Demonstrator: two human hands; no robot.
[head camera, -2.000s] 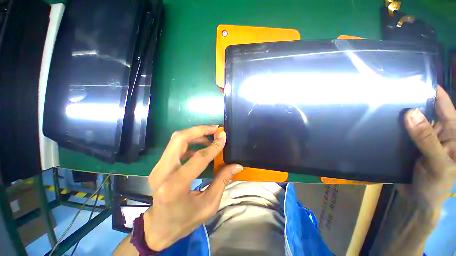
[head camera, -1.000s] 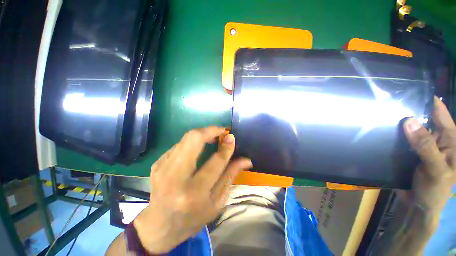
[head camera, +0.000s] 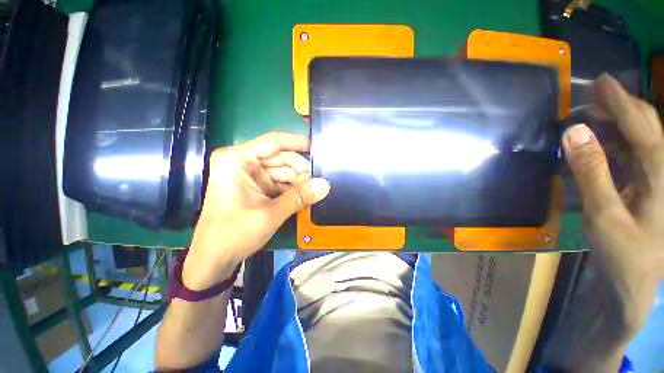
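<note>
A glossy black screen panel (head camera: 429, 189) lies flat between the orange corner blocks of the assembly jig (head camera: 353, 40), with a bright light reflection across it. My left hand (head camera: 255, 197) grips the panel's left edge, thumb on top and fingers at the side. My right hand (head camera: 619, 167) is at the panel's right edge, fingers spread and blurred, thumb beside the edge; it does not hold the panel. Any frame under the panel is hidden.
Stacked black panels (head camera: 124, 131) lie left of the jig, beside a white strip (head camera: 73, 124) and a black block (head camera: 29, 131). Another black panel (head camera: 597, 44) with a gold tab lies at the right. A carton (head camera: 466, 291) shows below the bench edge.
The panel has moved left and down into place between the jig's corner blocks, and all four blocks now show. My right hand has let go of the panel and opened. My left hand still holds its left edge.
</note>
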